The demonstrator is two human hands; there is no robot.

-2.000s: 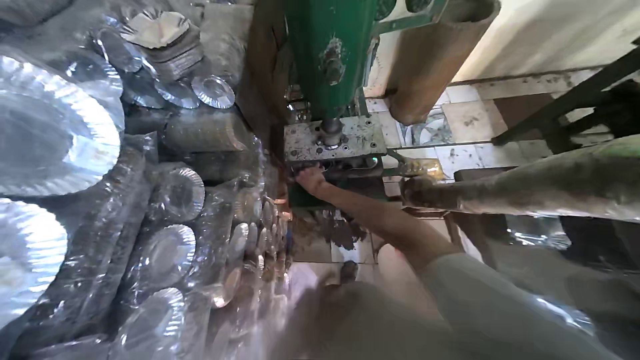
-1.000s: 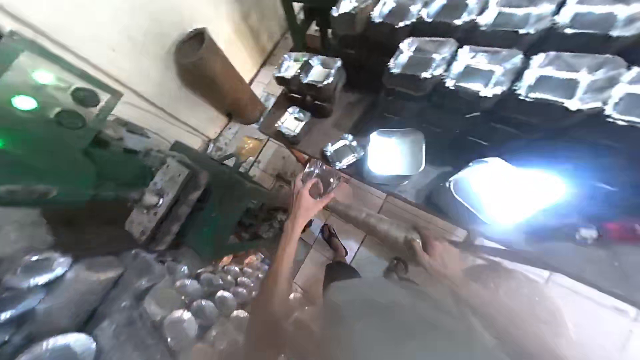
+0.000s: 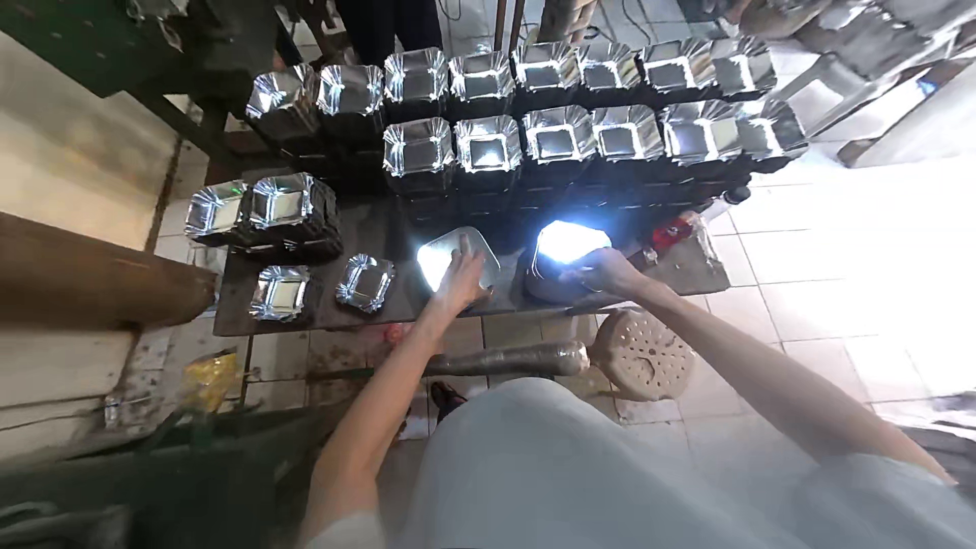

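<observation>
My left hand [image 3: 463, 276] lies with spread fingers on a shiny silver rounded-square sheet [image 3: 438, 258] near the front edge of the dark low table. To its right, my right hand [image 3: 606, 271] touches the near right edge of a stack of similar silver sheets [image 3: 572, 242], which glares brightly; whether the fingers grip a sheet cannot be told. Left of my left hand lies a silver square foil dish [image 3: 365, 283] with a fluted rim, and another such dish [image 3: 279, 293] is farther left.
Rows of stacked silver dishes [image 3: 488, 145] fill the table's far side. Two more stacks [image 3: 284, 202] stand at left. In front are a wrapped cylindrical roller [image 3: 511, 359] and a perforated plastic stool [image 3: 644, 354]. A rusty pipe [image 3: 99, 271] stands at left; a person's dark-clothed legs [image 3: 389, 27] show beyond the table.
The view has swung from the green press to the table. A second ago my left hand held a shiny dish-like piece beside the roller; now it rests on the silver sheet. My right hand has reached the stack.
</observation>
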